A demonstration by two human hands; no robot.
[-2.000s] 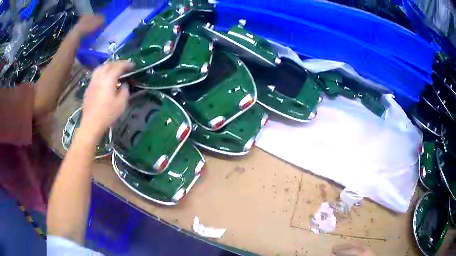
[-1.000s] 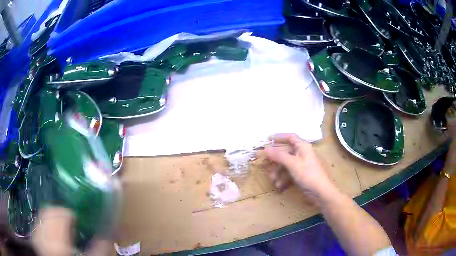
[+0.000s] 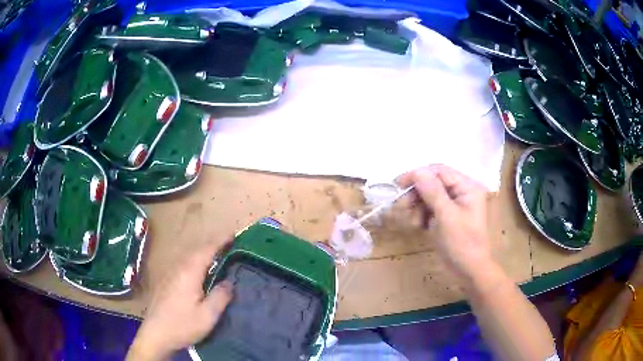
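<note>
My left hand [image 3: 187, 307] holds a glossy green car body shell [image 3: 296, 261] by its left side at the near edge, its dark grey hollow facing up and its near end cut off by the frame. My right hand [image 3: 451, 211] pinches a thin pale stick [image 3: 384, 206] in its fingertips. The stick's tip points down left at a crumpled whitish blob [image 3: 351, 238] on the board; whether it touches cannot be told. A second clear-white blob [image 3: 381, 193] lies just behind, partly under the stick.
Green car shells [image 3: 141, 106] are piled at left, with more shells [image 3: 557, 197] at right. A white sheet [image 3: 352, 113] lies behind my hands, small green panels [image 3: 386, 39] along its far edge. Blue bin walls stand behind. A person in yellow-orange [image 3: 606, 317] is at lower right.
The green shell in my left hand has moved from far left to the near middle. My right hand now shows a stick over the blobs. The view has shifted, first right, then slightly back left.
</note>
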